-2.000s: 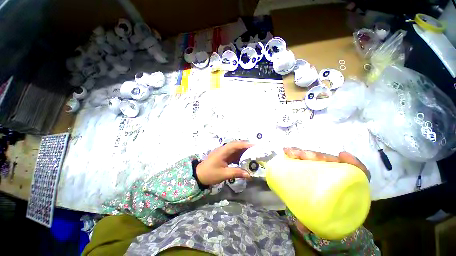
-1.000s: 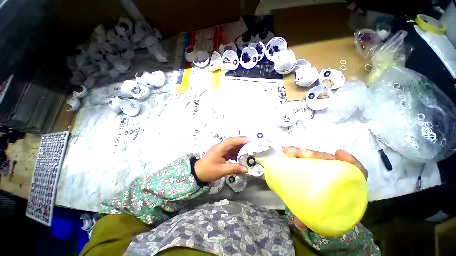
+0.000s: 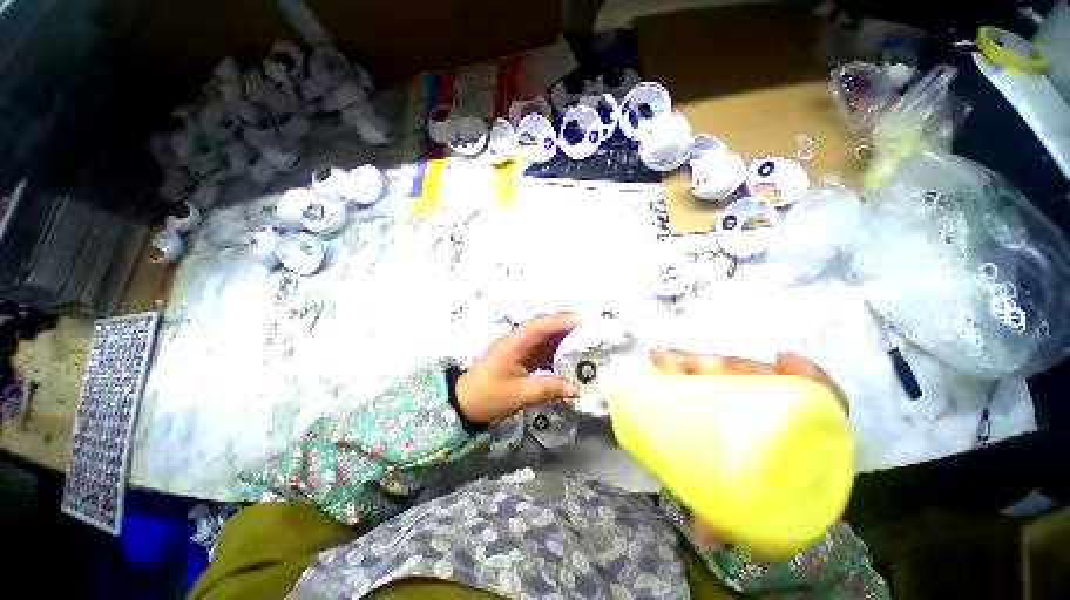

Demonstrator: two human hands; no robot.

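My left hand (image 3: 516,373) holds a white plastic shell (image 3: 598,340) between thumb and fingers, its opening facing up, with a dark round insert (image 3: 586,372) inside it. My right hand (image 3: 751,366) grips a large yellow squeeze bottle (image 3: 739,457), which hides most of the hand. The bottle's narrow end points at the shell beside the insert. The nozzle tip is too blurred to make out. More white shells (image 3: 550,424) lie just below my left hand at the bench's near edge.
A heap of shells (image 3: 252,117) lies at back left, and a row of shells (image 3: 582,131) at the back. A dotted white panel (image 3: 112,422) is at left. At right are a clear bag (image 3: 968,264), a black-handled tool (image 3: 903,373) and a yellow tape roll (image 3: 1010,52).
The yellow bottle and my right hand have shifted slightly left. The shell in my left hand has moved slightly up and left and tilted a little.
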